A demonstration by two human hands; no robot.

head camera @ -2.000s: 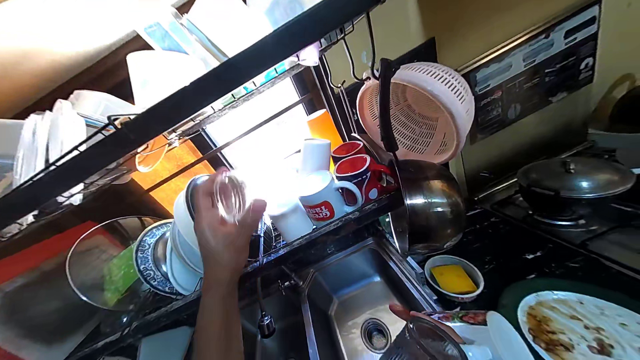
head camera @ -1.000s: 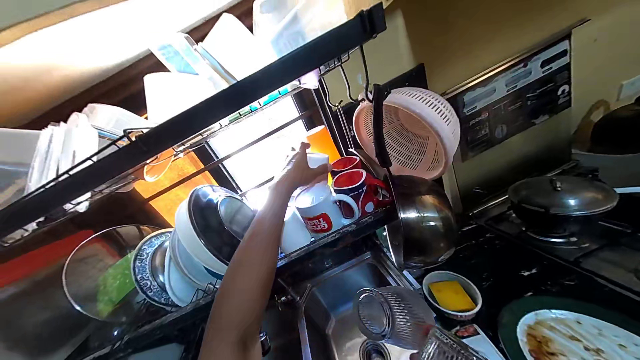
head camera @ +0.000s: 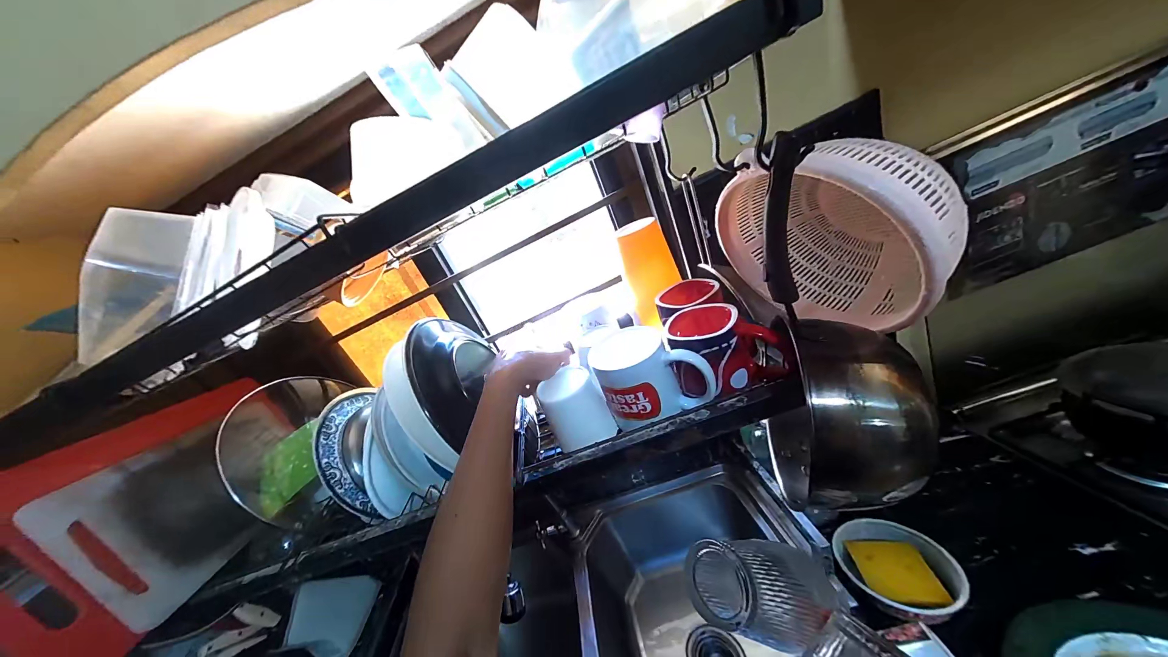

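My left hand (head camera: 527,367) reaches onto the lower shelf of a black dish rack (head camera: 657,422), behind a plain white mug (head camera: 577,408). Glare from the window washes out its fingers, so I cannot tell what they hold. Right of it stand a white mug with a red print (head camera: 643,379), red-and-dark mugs (head camera: 710,333) and an orange cup (head camera: 646,265). Bowls and plates (head camera: 415,406) lean upright on its left. My right hand is out of view. Ribbed clear glasses (head camera: 762,584) appear at the lower right, over the sink's edge.
A steel sink (head camera: 675,538) lies below the rack. A pink colander (head camera: 844,237) and a steel pan (head camera: 858,420) hang at the right. A bowl with a yellow sponge (head camera: 899,573) sits on the dark counter. Red and white cutting boards (head camera: 128,511) lean at the left.
My left hand, over the bowls two seconds ago and at the back of the mugs one second ago, is now left of the mugs. My right hand, partly seen two seconds ago, has left the view.
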